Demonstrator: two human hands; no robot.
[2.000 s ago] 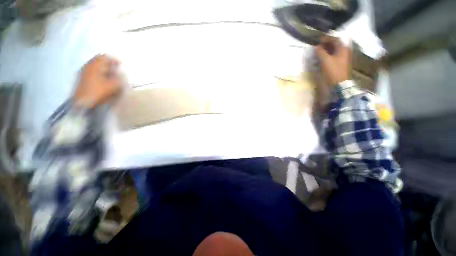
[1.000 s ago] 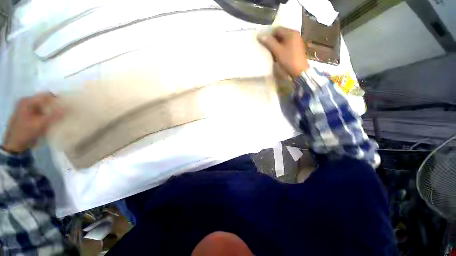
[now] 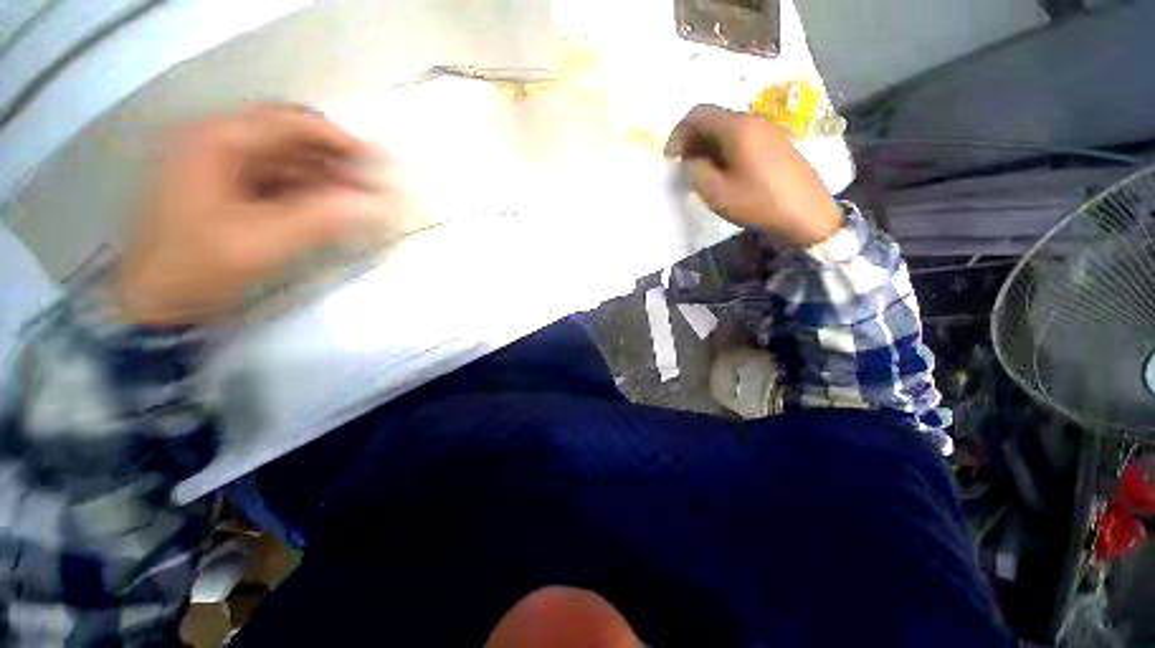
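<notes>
Pale beige fabric point(image 3: 291, 63) lies on the white-covered table point(image 3: 380, 342); glare washes out most edges in the middle. My left hand point(image 3: 247, 209) is large and blurred above the left part of the table, its fingers bent towards the middle. My right hand point(image 3: 754, 177) is over the table's right front edge, fingers curled and pointing left. Glare and blur hide whether either hand pinches a thin piece. The iron is not in view.
A dark rectangular plate point(image 3: 730, 23) lies at the table's far right, with a yellow lump point(image 3: 788, 106) nearer. A wire fan point(image 3: 1096, 304) stands at the right. White strips point(image 3: 661, 333) lie below the table edge.
The view has turned right, and the iron has left the picture. The khaki piece stretched between my hands is no longer distinct. My left hand has come closer to my right hand.
</notes>
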